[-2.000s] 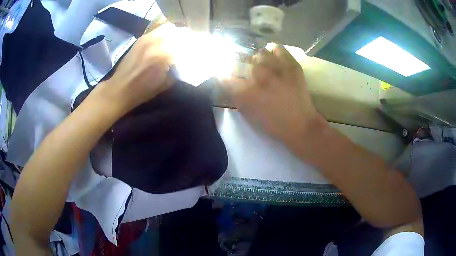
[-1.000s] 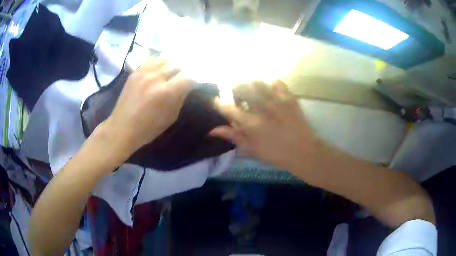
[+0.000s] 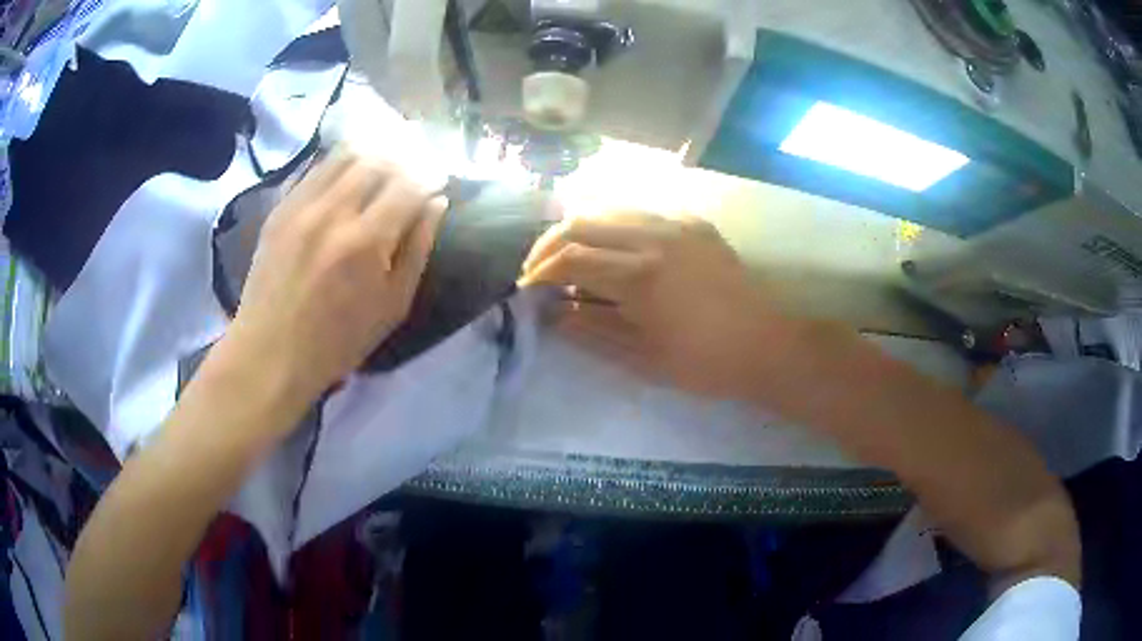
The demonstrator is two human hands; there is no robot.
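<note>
A black panel [image 3: 470,257] lies below the needle area, with pale cloth [image 3: 407,432] joined or lying along its lower edge. My left hand [image 3: 332,257] rests with bent fingers on the black panel's left part. My right hand [image 3: 645,282] pinches the panel's right edge, near a short dark strip on the pale cloth. The presser foot and needle area [image 3: 507,157] is behind the fingertips and mostly lost in glare. The joined pieces [image 3: 138,269], pale with black parts, lie left of my left hand.
The off-white sewing machine head [image 3: 664,75] stands above the hands, with a lit display [image 3: 874,147] at right. Dark-bladed scissors [image 3: 946,319] lie at the right, beside pale waiting pieces [image 3: 1064,401]. The table's green edge [image 3: 676,488] runs in front. Red cloth or basket shows below left.
The black panel has been drawn up under my hands, so less of it shows. My right hand has closed on its right edge. The view has shifted, showing more of the machine head.
</note>
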